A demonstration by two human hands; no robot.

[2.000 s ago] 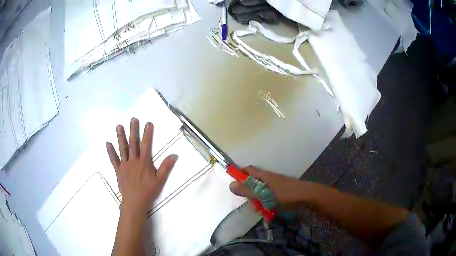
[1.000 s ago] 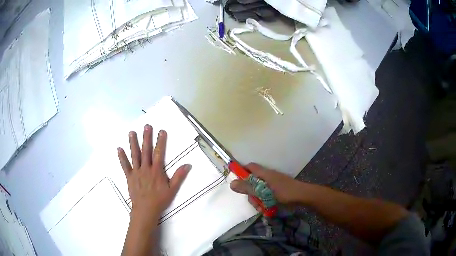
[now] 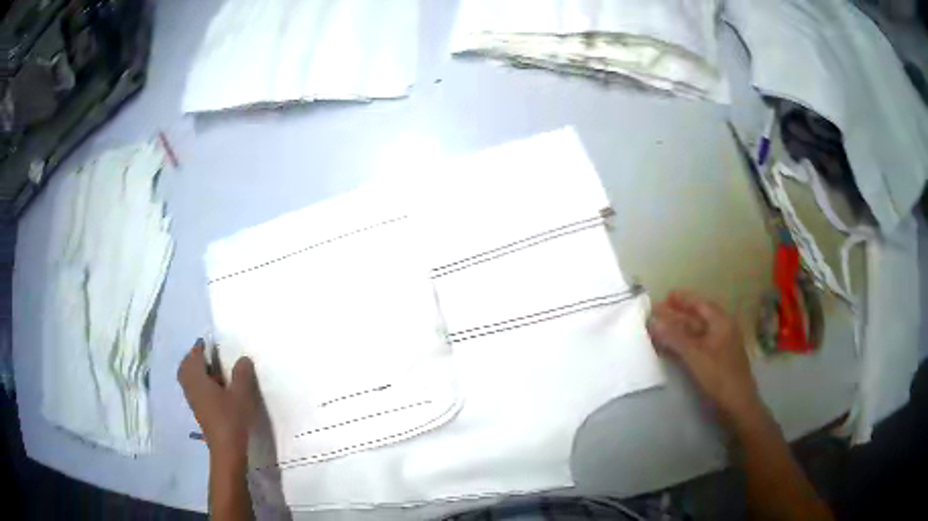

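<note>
A white garment panel (image 3: 519, 407) lies flat on the table in front of me, with paired dark stitch lines running to its right edge and a curved cutout at lower right. A large stitched patch pocket (image 3: 336, 315) covers its left part. My left hand (image 3: 219, 392) holds the panel's left edge, with the thumb on top. My right hand (image 3: 697, 336) is at the panel's right edge near the lower stitch line, fingers curled; its fingertips touch the edge. The shears (image 3: 787, 275), with red handles, lie on the table to the right, out of my hands.
Stacked white panels lie at the left (image 3: 107, 295), top left (image 3: 305, 51) and top centre (image 3: 600, 46). A thin red stick (image 3: 168, 150) is by the left stack. White strips (image 3: 814, 234), a blue pen (image 3: 764, 149) and loose white cloth (image 3: 890, 326) are at the right. Dark cloth is at upper left.
The view has shifted left. The shears have left my right hand and lie on the table. My left hand has moved from on top of the panel to its left edge. The panel is turned.
</note>
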